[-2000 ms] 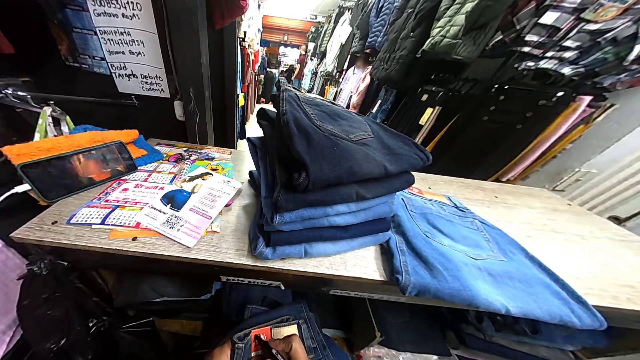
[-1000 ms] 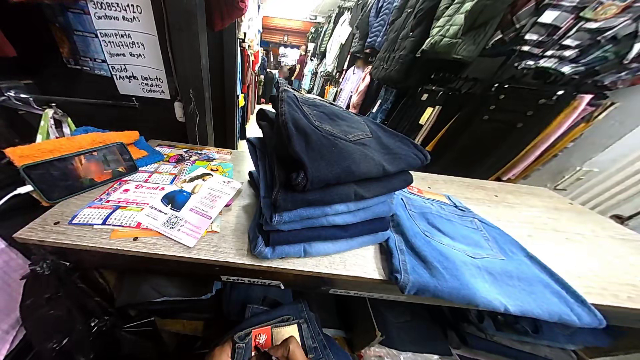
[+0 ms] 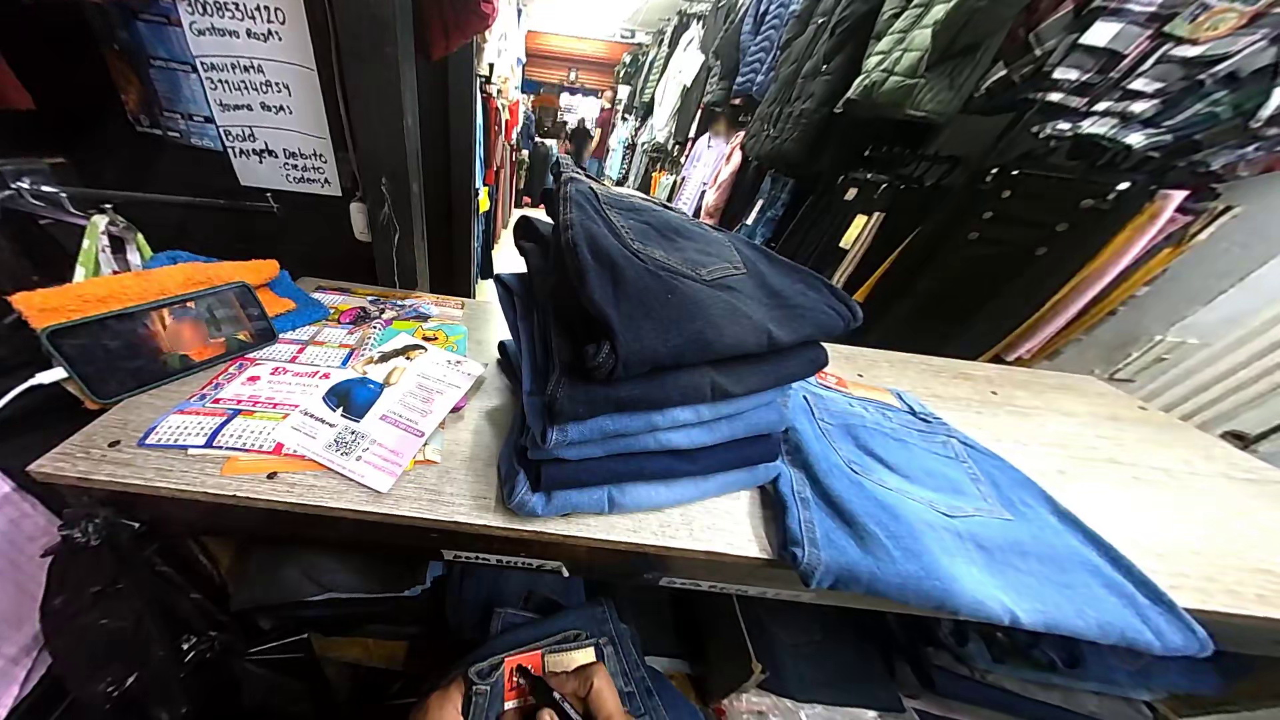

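Observation:
At the bottom of the view, my right hand holds a black marker, its tip at a red tag on the waistband of folded dark blue jeans. My left hand grips the left edge of that waistband, cut off by the frame's lower edge. Above them on the wooden counter stands a stack of folded jeans, dark pairs on top and mixed blues below. Light blue jeans lie folded against its right side, partly over the counter's front edge.
A phone leans on orange and blue cloths at the left. Printed flyers and calendars lie beside it on the counter. A black plastic bag is below left. Under the counter are shelves with garments; clothes hang behind.

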